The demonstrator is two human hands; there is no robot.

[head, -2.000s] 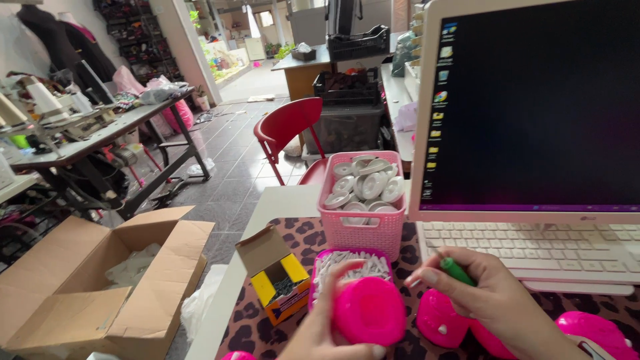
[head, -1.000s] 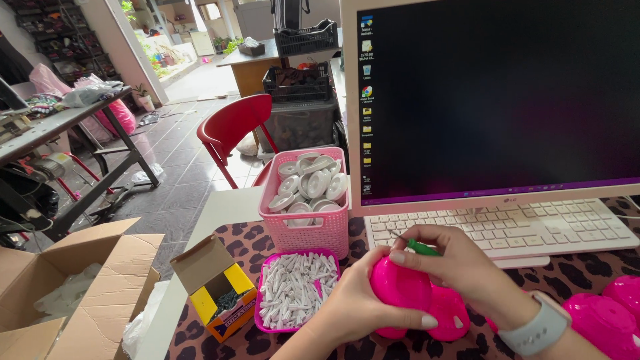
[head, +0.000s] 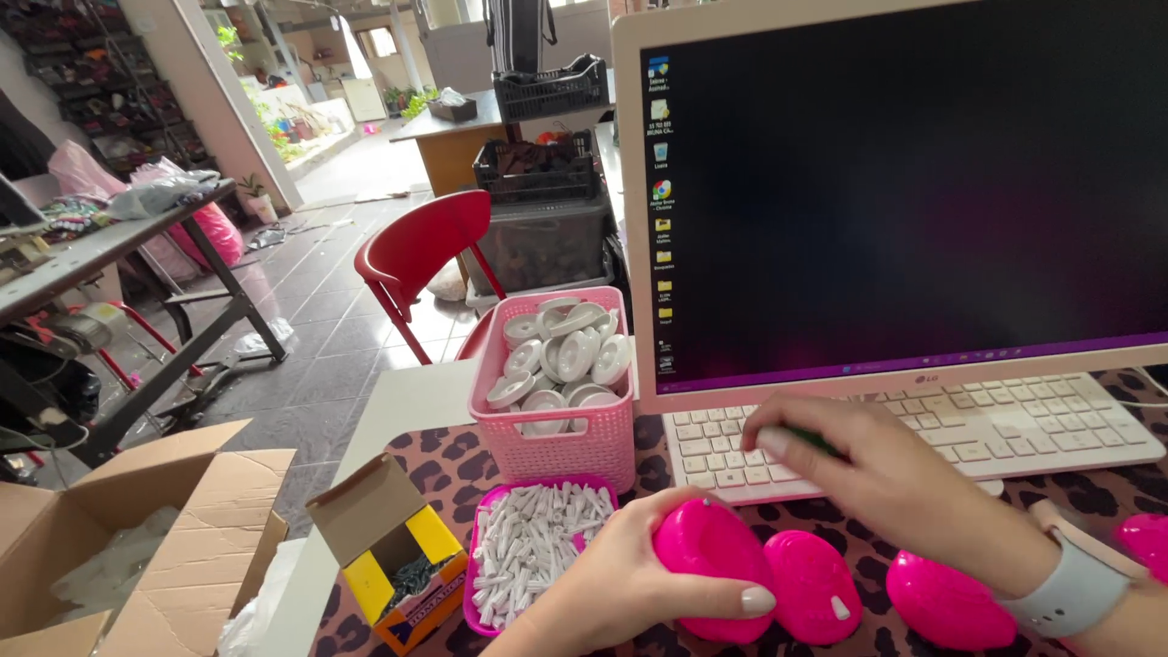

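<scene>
My left hand [head: 652, 566] grips a bright pink rounded plastic piece [head: 716, 557] upright, with a small metallic tip showing at its top. My right hand [head: 849, 456], a pale watch on its wrist, is raised over the keyboard and closed around a green-handled tool [head: 810, 442], mostly hidden by the fingers. Beside the held piece lies a similar pink piece [head: 812, 584] with a small white part on it; another pink piece [head: 949, 602] sits under the right wrist. Left of my left hand is a magenta tray [head: 473, 584] of small white plastic parts [head: 534, 538].
A pink basket [head: 557, 447] holds white oval parts. An open yellow box [head: 424, 529] contains small dark pieces. Behind my hands stand a white keyboard [head: 985, 420] and a monitor [head: 894, 192]. A cardboard box [head: 201, 538] is at left, a red chair [head: 424, 242] beyond the table.
My right hand with the green tool has moved away from the pink piece in my left hand, where it was one second ago. The pink piece is now held more upright.
</scene>
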